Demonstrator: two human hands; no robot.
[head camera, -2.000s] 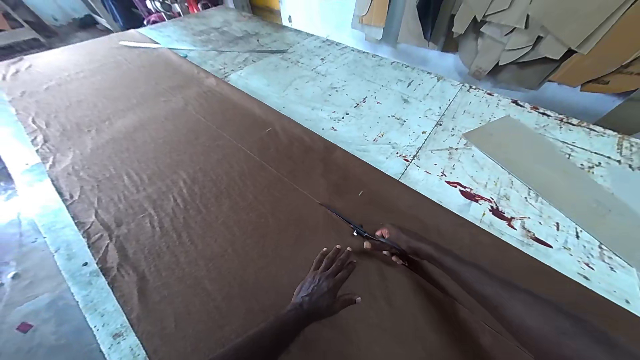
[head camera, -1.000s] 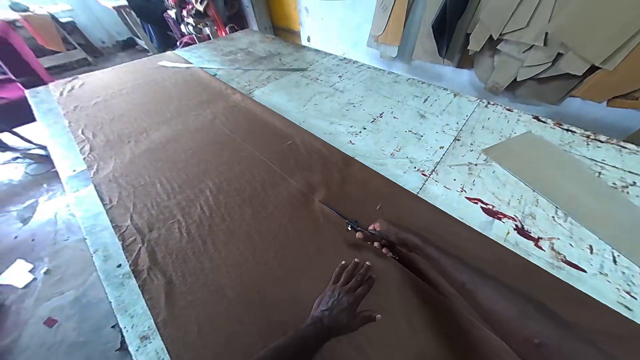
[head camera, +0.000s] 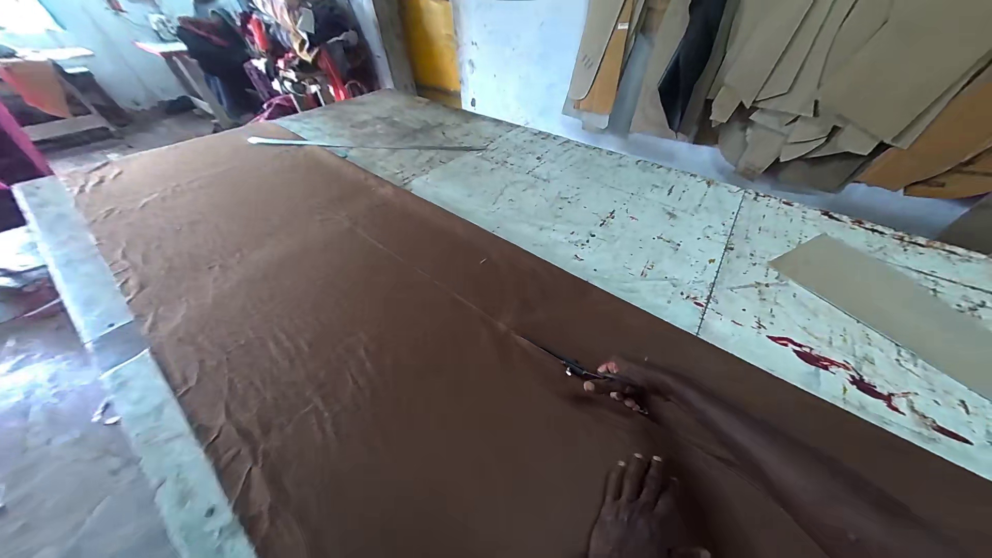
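Brown fabric (head camera: 310, 310) lies spread along the table, with a faint line running lengthwise on it. At the near end of that line, my right hand (head camera: 620, 387) grips a pair of dark scissors (head camera: 573, 367), whose blades point forward and left along the line. Part of the handles is hidden by my fingers, and cloth covers much of the right forearm. My left hand (head camera: 639, 508) rests palm down on the fabric, below and close to the right hand, with nothing held in it; its lower part is cut off by the frame's edge.
A worn, paint-stained table top (head camera: 589, 209) shows beyond the fabric. On it lie a flat grey-beige card piece (head camera: 891, 302) at right and a long thin strip (head camera: 364, 145) at the far end. Card patterns (head camera: 821, 77) hang on the wall. Piled garments (head camera: 302, 46) stand behind the table.
The view has shifted, showing more of the room at the far left. The left hand is lower in the frame than before. The right hand still holds the scissors on the line.
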